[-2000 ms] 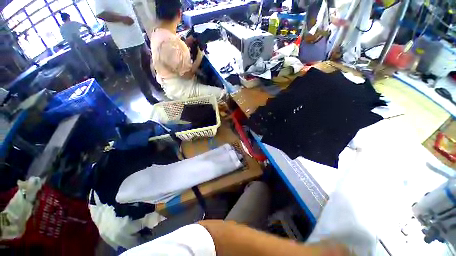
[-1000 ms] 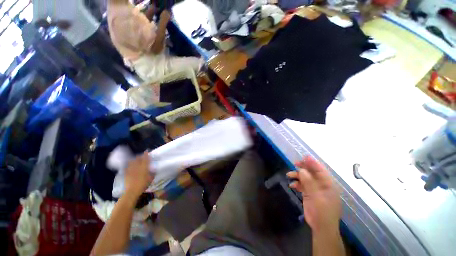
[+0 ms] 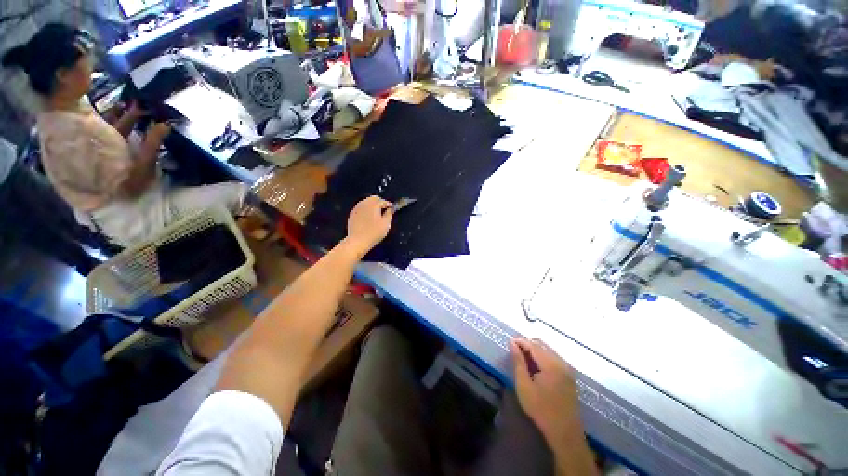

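Observation:
A stack of black cut panels (image 3: 423,158) lies on the table left of the sewing machine (image 3: 707,279). My left hand (image 3: 370,221) is over the stack with its fingers drawn together; a small pale sliver shows at its fingertips, and I cannot tell whether it is held. My right hand (image 3: 549,383) is at the table's front edge, its fingers closed on a small dark item (image 3: 531,361), too small to name. A long light cloth piece (image 3: 158,423) lies at the lower left, partly hidden by my left arm.
A cream mesh basket (image 3: 232,265) with dark cloth stands at the left, near a seated person (image 3: 93,149). A red packet (image 3: 618,158) lies behind the machine. Scissors (image 3: 226,138) lie on the far-left table. The ruler-marked edge (image 3: 456,311) runs before me.
My view has swung right towards the machine. My left hand has left the light cloth and reached out over the black stack. My right hand has closed and lowered to the table edge.

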